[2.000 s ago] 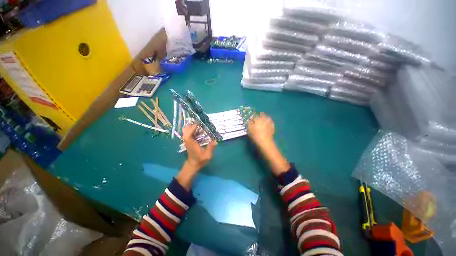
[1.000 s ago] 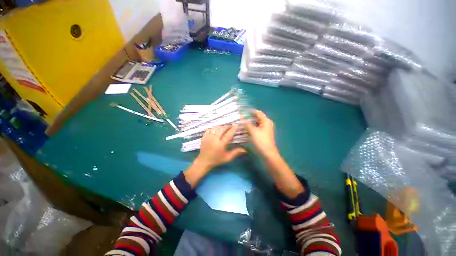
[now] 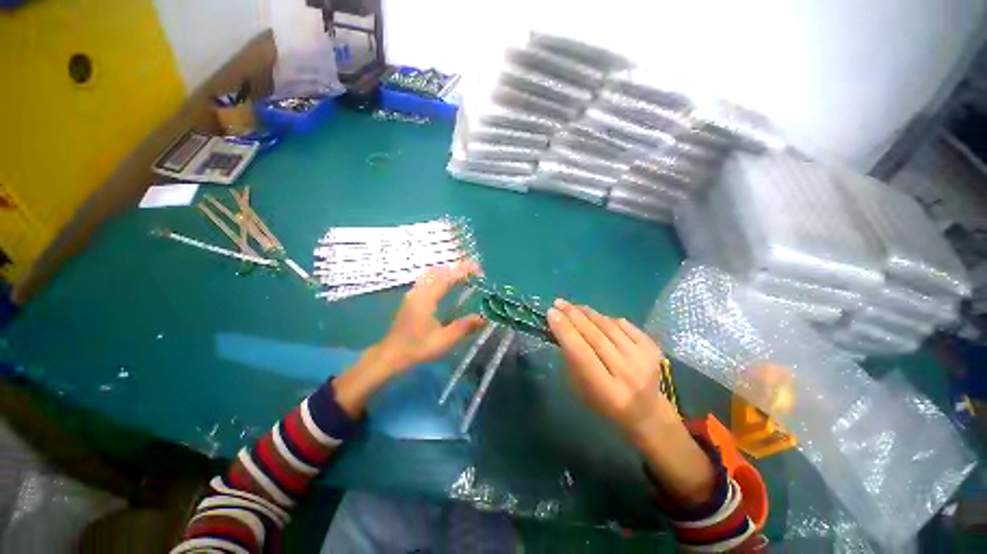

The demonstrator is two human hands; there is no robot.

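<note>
White electronic strips (image 3: 373, 258) lie side by side in a fanned row on the green mat. My right hand (image 3: 612, 363) holds a small bunch of strips with green edges (image 3: 514, 313) above the mat, in front of the row. My left hand (image 3: 417, 325) is at the bunch's left end, thumb and fingers spread around it; whether it grips is unclear. Two pale strips (image 3: 487, 379) slant down below the bunch; their upper ends are hidden.
Brown sticks (image 3: 245, 222) and a loose white strip (image 3: 216, 247) lie left. A calculator (image 3: 206, 158), paper slip (image 3: 169, 195) and blue bins (image 3: 420, 100) are behind. Silvery packs (image 3: 606, 130) stand back right. Bubble wrap (image 3: 801, 379) and an orange tape dispenser (image 3: 738, 465) lie right.
The view has shifted right. My hands have moved from over the row to its near right side, with a bunch of strips now between them. The row is uncovered and looks more even.
</note>
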